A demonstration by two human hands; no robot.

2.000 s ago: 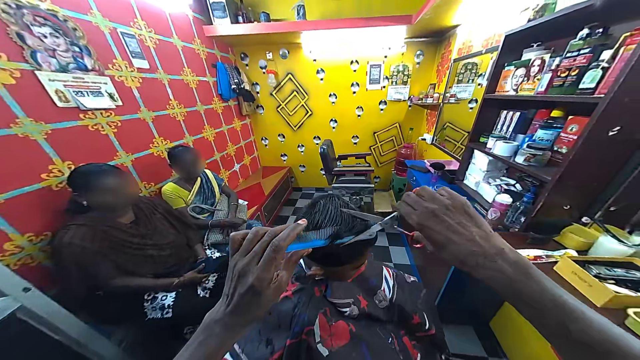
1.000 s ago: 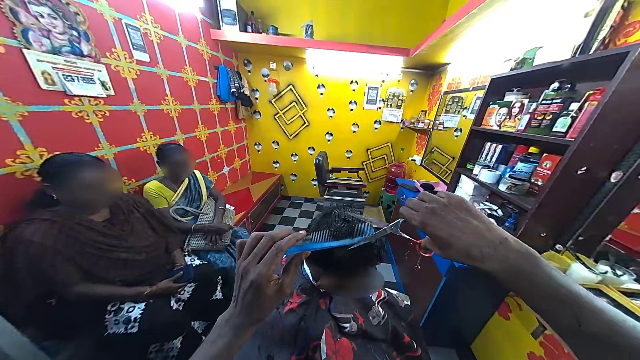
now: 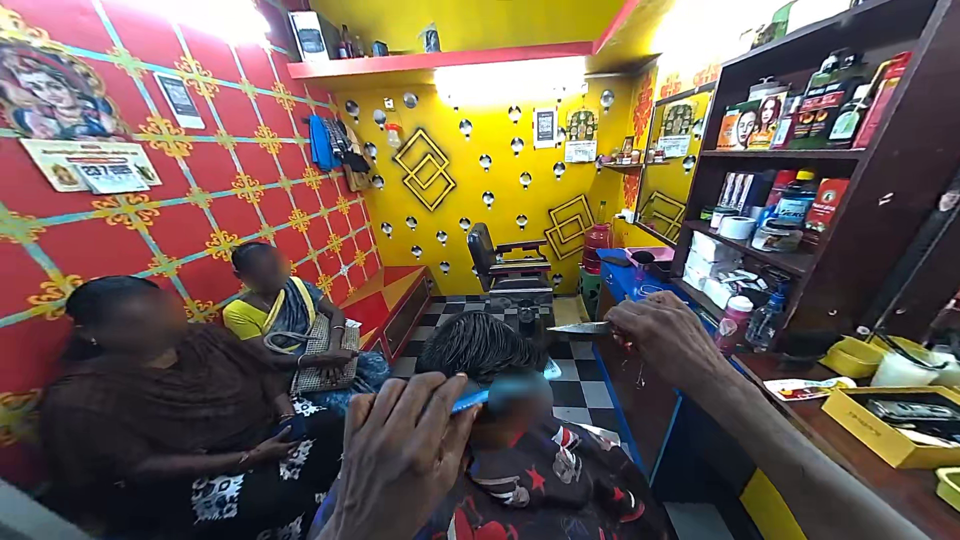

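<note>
A seated person's head with dark combed hair [image 3: 480, 343] is in front of me at lower centre, above a dark barber's cape [image 3: 555, 487] patterned in red and white. My left hand [image 3: 409, 450] grips a blue comb [image 3: 471, 401] at the near side of the head; part of the comb is blurred or hidden against it. Off to the right of the hair, my right hand [image 3: 656, 330] holds scissors [image 3: 581, 328], their blades pointing left and apart from the hair. The handles are mostly hidden by my fingers.
Two people sit along the left wall, one near [image 3: 142, 405] and one farther [image 3: 292, 330]. An empty barber's chair [image 3: 510, 262] stands at the back. On the right are a shelf unit [image 3: 787, 154] of bottles and a counter with a yellow box [image 3: 870, 424] holding a clipper.
The scissors, earlier close against the comb over the hair, are now apart from it, to the right. The comb has moved down to the near side of the head.
</note>
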